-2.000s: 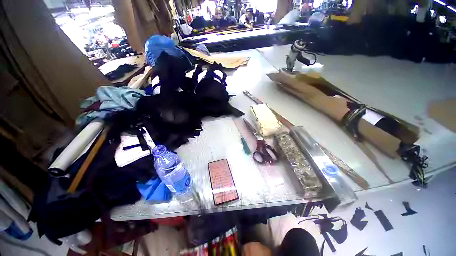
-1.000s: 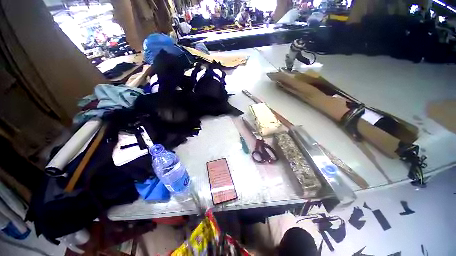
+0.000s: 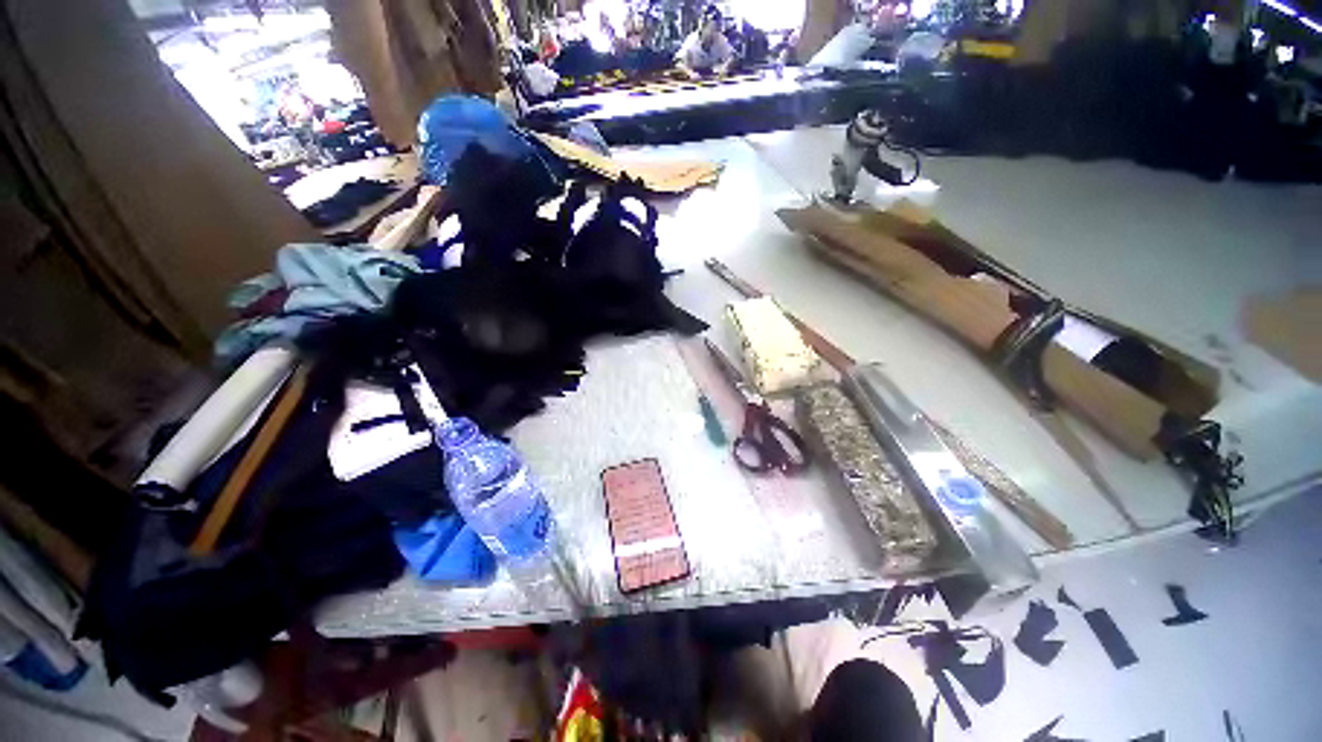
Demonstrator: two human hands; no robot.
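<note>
The snack packet [image 3: 580,713], red and yellow, shows only as a small piece at the bottom edge, below the table. I cannot make out either of my hands; whether one holds the packet is hidden. A smartphone [image 3: 645,525] with a pinkish-red lit screen lies flat near the table's front edge. A clear water bottle [image 3: 495,490] with a blue label stands left of it. Dark-red-handled scissors [image 3: 767,439] lie to its right, beside a thin teal-handled tool [image 3: 711,419].
A speckled bar [image 3: 866,476] and a long clear box [image 3: 940,478] lie right of the scissors, below a pale yellow block [image 3: 771,345]. Black cloth [image 3: 500,312] is heaped left. Tied brown card patterns [image 3: 957,305] lie right. A small upright machine [image 3: 858,157] stands behind. Black scraps lie lower right.
The packet came up into view at the bottom edge a second ago and has now dropped back, mostly out of the picture. The things on the table have not moved.
</note>
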